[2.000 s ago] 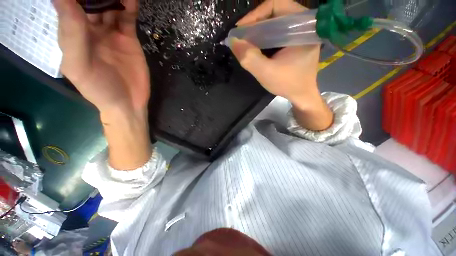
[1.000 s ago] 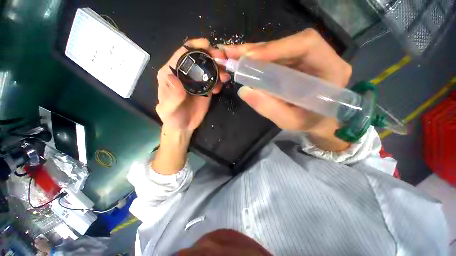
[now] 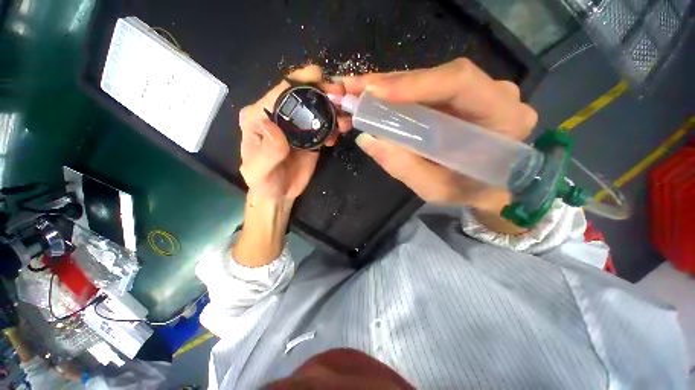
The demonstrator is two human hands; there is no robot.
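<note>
My left hand (image 3: 268,152) holds a round black device housing (image 3: 304,116) face up, with a pale rectangle inside. My right hand (image 3: 449,129) holds the milky dispensing syringe (image 3: 434,141) like a pen, fingers near its front. The pinkish needle tip (image 3: 341,101) is at the housing's right rim; whether it touches cannot be told. The green cap (image 3: 542,179) and a clear air hose (image 3: 610,199) are at the syringe's rear. Small metal parts (image 3: 347,67) lie scattered behind my hands on the black tray (image 3: 335,209).
A white block (image 3: 164,84) lies on the tray at the left. A yellow loop (image 3: 162,242) lies on the green bench. A black and red device (image 3: 67,266) stands at the lower left. Red bins (image 3: 674,202) are at the right, a clear blister tray (image 3: 648,38) at the upper right.
Since two seconds ago, my left hand has brought the housing down into view and the needle tip has met its rim area. Over the last second, hands and syringe have shifted only slightly.
</note>
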